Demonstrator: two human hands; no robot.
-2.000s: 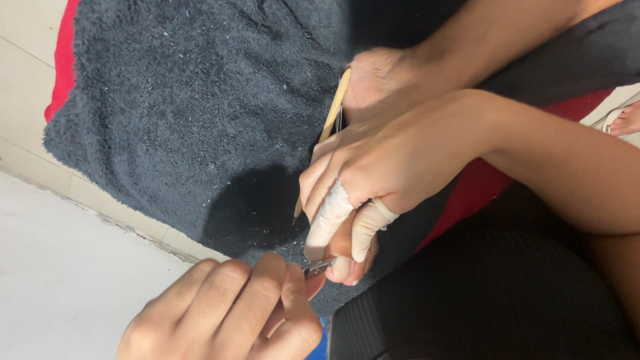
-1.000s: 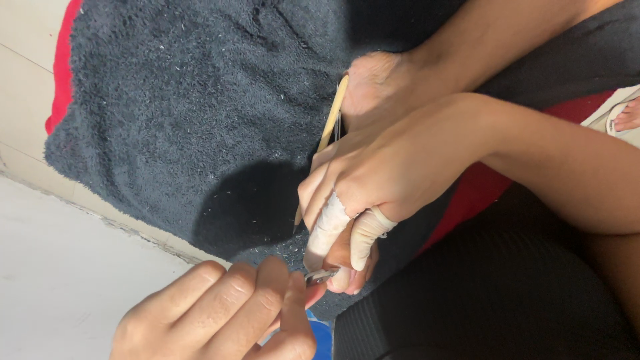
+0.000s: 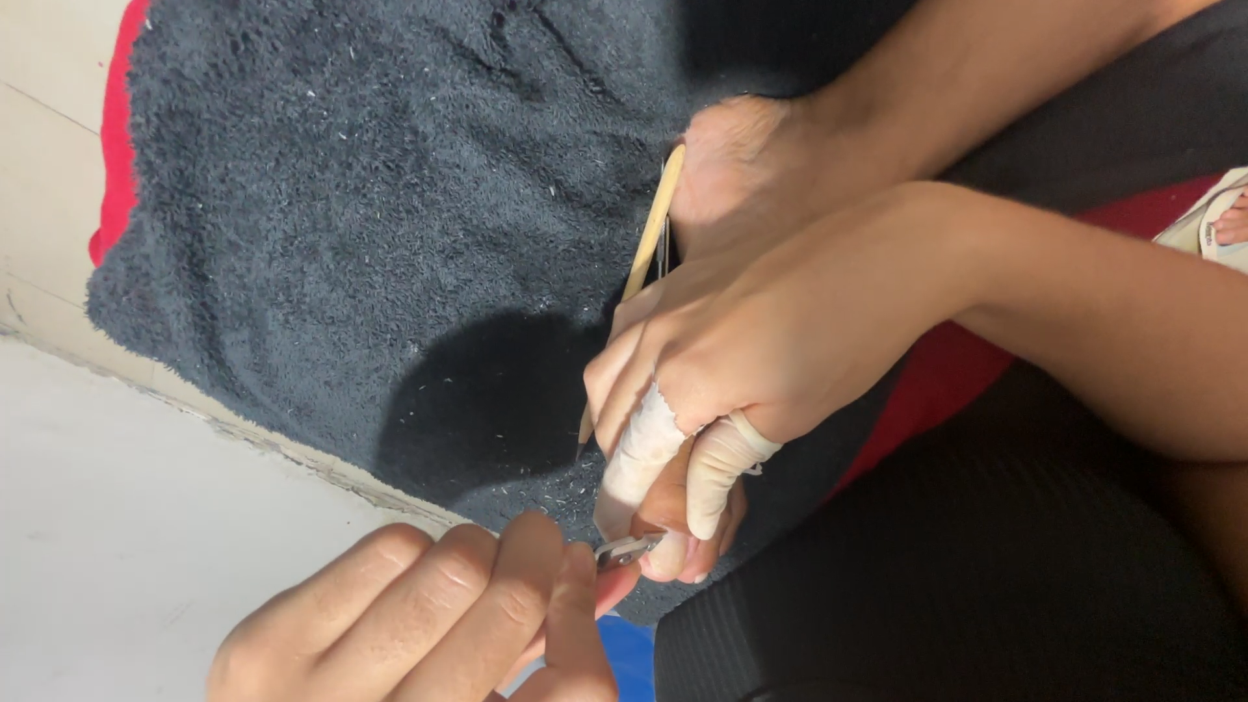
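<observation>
My left hand (image 3: pixel 419 609), at the lower left, holds small metal cuticle nippers (image 3: pixel 626 553). Their jaws touch the edge of the big toenail (image 3: pixel 668 558) of a bare foot (image 3: pixel 746 161). Across that foot lies my right hand (image 3: pixel 741 312), its thumb and index finger in whitish coverings, holding the big toe between them. A pale wooden stick (image 3: pixel 655 222) runs under the other fingers, and its dark pointed end shows beyond them. Beside it is a thin metal tool (image 3: pixel 664 249), mostly hidden by my right hand. Most of the nippers' handles are out of sight inside my left hand.
The foot rests on a dark grey towel (image 3: pixel 292 195) sprinkled with small pale bits. Red cloth (image 3: pixel 117 146) shows at its edge. Black ribbed fabric (image 3: pixel 877 585) fills the lower right, beside a blue thing (image 3: pixel 627 658). At the right edge is part of another foot in a sandal (image 3: pixel 1214 219).
My left hand and the nippers have shifted only slightly at the big toenail. My right hand keeps its hold on the foot, with the stick still under its fingers.
</observation>
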